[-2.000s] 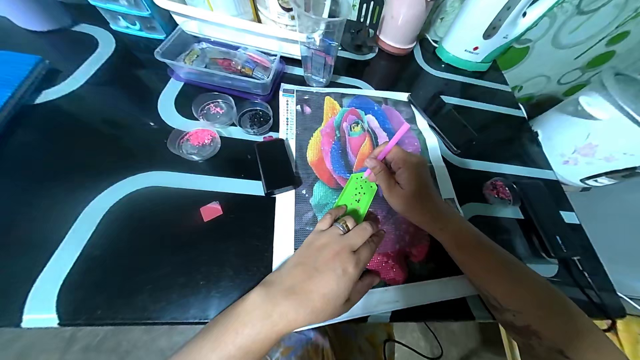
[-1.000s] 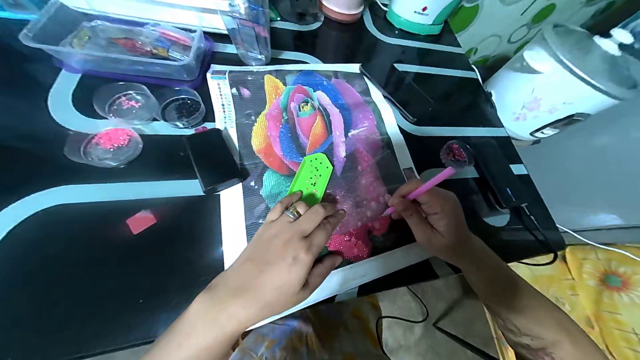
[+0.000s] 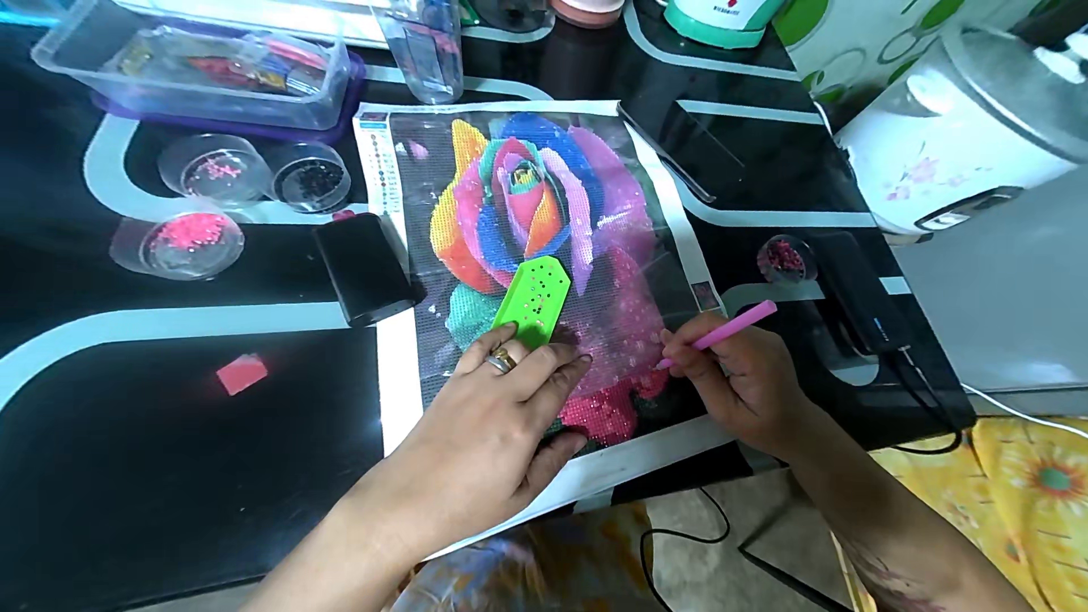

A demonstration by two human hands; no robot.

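Observation:
A diamond painting canvas point(image 3: 544, 195) with a multicoloured rose lies on the black table. My left hand point(image 3: 501, 416), with a ring on one finger, rests on its lower part, fingertips on the near end of a green plastic bead tray point(image 3: 535, 297). Small dark beads are scattered in the tray. My right hand point(image 3: 739, 374) holds a pink applicator pen point(image 3: 722, 333) between thumb and fingers, its tip at the canvas's lower right, by the dark pink petals. Whether the tip touches the canvas I cannot tell.
Round clear dishes with pink beads point(image 3: 194, 242) and black beads point(image 3: 313, 178) stand left, near a black box-like object point(image 3: 364, 268) on the canvas edge. A pink square point(image 3: 242, 374) lies nearer. Behind is a clear plastic container point(image 3: 212, 98). A small bead dish point(image 3: 784, 259) and black device point(image 3: 854, 293) sit right.
My right hand with the pen has moved from beside the green tray to the canvas's lower right edge. My left hand stays at the tray. The view has shifted closer over the table.

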